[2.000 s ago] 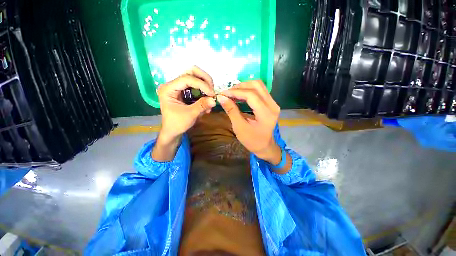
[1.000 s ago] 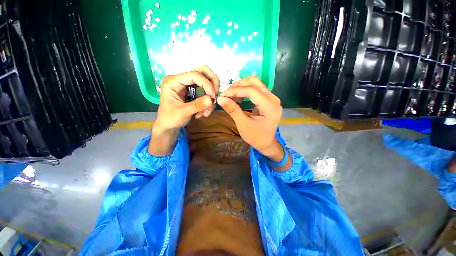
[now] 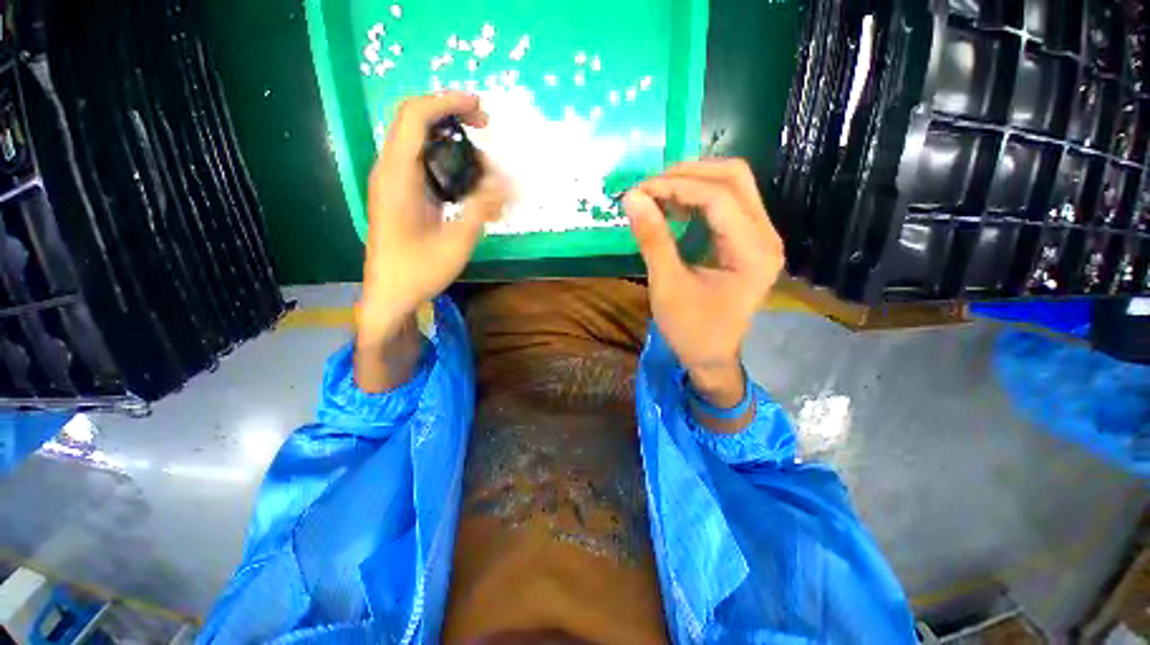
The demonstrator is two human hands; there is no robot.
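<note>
A dark, roundish black unit (image 3: 450,161) sits in my left hand (image 3: 423,208), held between the fingers and the palm over the left part of the green parts bin. My right hand (image 3: 709,246) is over the bin's lower right corner, thumb and forefinger pinched together. Something thin and dark shows at these fingertips, too small to name. Small white parts (image 3: 482,48) lie spread in the green parts bin (image 3: 685,95). The middle of the bin is glared out.
Stacks of black blister trays stand at the left (image 3: 151,214) and at the right (image 3: 977,139) on the dark-green bench (image 3: 271,95). Part of a blue smock (image 3: 1072,397) shows at the right edge, beyond the grey floor.
My hands have moved apart from their meeting point. My left hand went up and left with the black unit. My right hand moved right and slightly up.
</note>
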